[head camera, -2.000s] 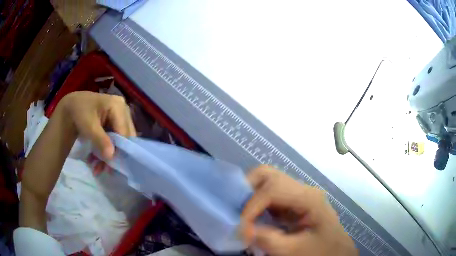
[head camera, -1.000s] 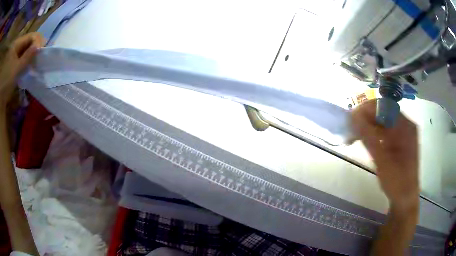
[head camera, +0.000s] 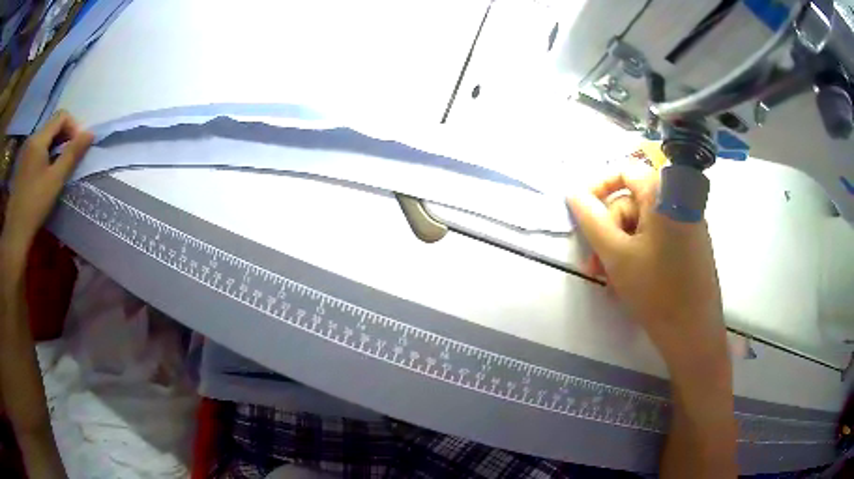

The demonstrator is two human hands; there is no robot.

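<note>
A long, narrow light blue garment strip [head camera: 309, 154] lies stretched across the white machine table, gently curved, with a darker fold or shadow along its middle. My left hand [head camera: 51, 164] pinches its left end at the table's far left. My right hand [head camera: 627, 220] pinches its right end in front of the machine head [head camera: 693, 65]. The dark knurled knob [head camera: 685, 178] partly covers my right hand in the view. The presser foot and needle cannot be made out clearly.
The grey front edge with a white ruler [head camera: 365, 337] curves below the strip. A small brown-grey tab [head camera: 423, 220] sits at the bed seam. Blue pieces [head camera: 51, 79] lie at the far left. White scraps [head camera: 103, 402] and plaid cloth [head camera: 309, 440] show below the table edge.
The strip was first held over the scraps, then stretched above the table. It now lies lower and flatter, a dark fold showing. The view has shifted towards the machine.
</note>
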